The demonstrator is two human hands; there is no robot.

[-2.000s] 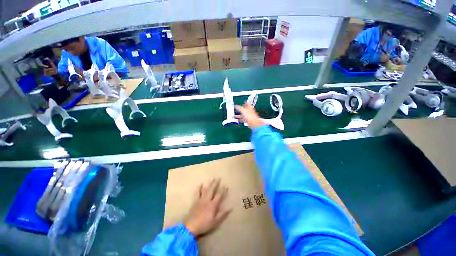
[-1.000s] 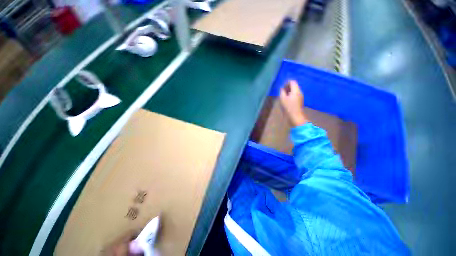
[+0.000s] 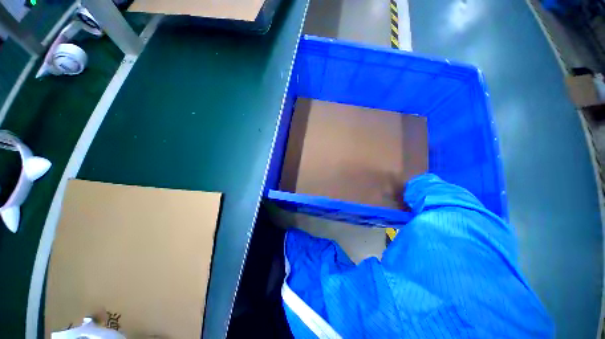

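My right arm reaches down into the large blue bin [image 3: 398, 79]. Its blue sleeve ends near the bin's front right inner corner. My right hand [image 3: 398, 192] is only a dark blur there against the cardboard [image 3: 355, 149] lying in the bin, and its grip cannot be made out. A white headband piece [image 3: 86, 330] lies on the cardboard work sheet [image 3: 139, 255], cut off by the bottom left edge of the picture. My left hand cannot be seen.
A white headband with pointed ears [image 3: 23, 182] lies on the belt at the left. A headphone with a round cup [image 3: 68, 59] is farther up the belt. A pale rail [image 3: 99, 112] and a post edge the belt. Another cardboard sheet [image 3: 205, 6] lies at the top.
The view has swung right and down over the bin. My right hand has gone lower into the bin. My left hand has left the picture, and the white piece shows only at the bottom edge.
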